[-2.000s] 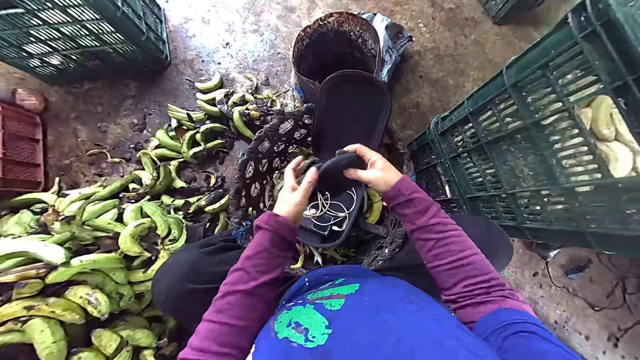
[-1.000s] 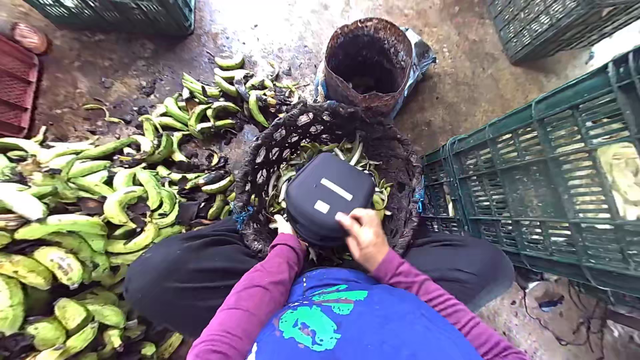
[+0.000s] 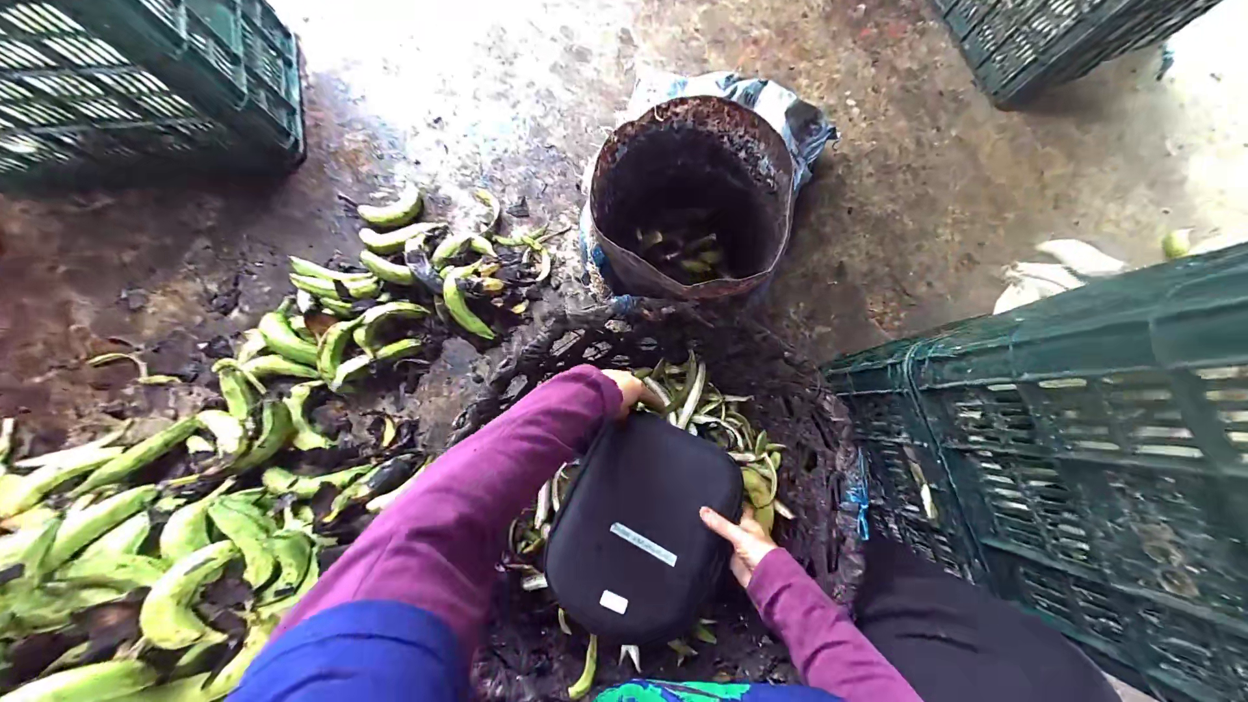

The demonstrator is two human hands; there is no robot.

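Note:
A closed black zip case (image 3: 643, 526) with two small pale labels lies over the dark woven basket (image 3: 814, 429), which holds green plantain peels (image 3: 717, 409). My left hand (image 3: 632, 390) is at the case's far edge, its fingers partly hidden; whether it grips the case is hard to tell. My right hand (image 3: 746, 541) holds the case's right side, thumb on top and fingers along the edge.
A rusty metal drum (image 3: 692, 195) stands beyond the basket with a plastic sack around it. Many green plantains (image 3: 234, 526) lie on the floor at left. Green plastic crates stand at the right (image 3: 1072, 468), far left (image 3: 146, 88) and far right (image 3: 1063, 39).
Two seconds ago the case stood open with white cables inside; one second ago it was closed. My left hand has moved from its near left side to its far edge.

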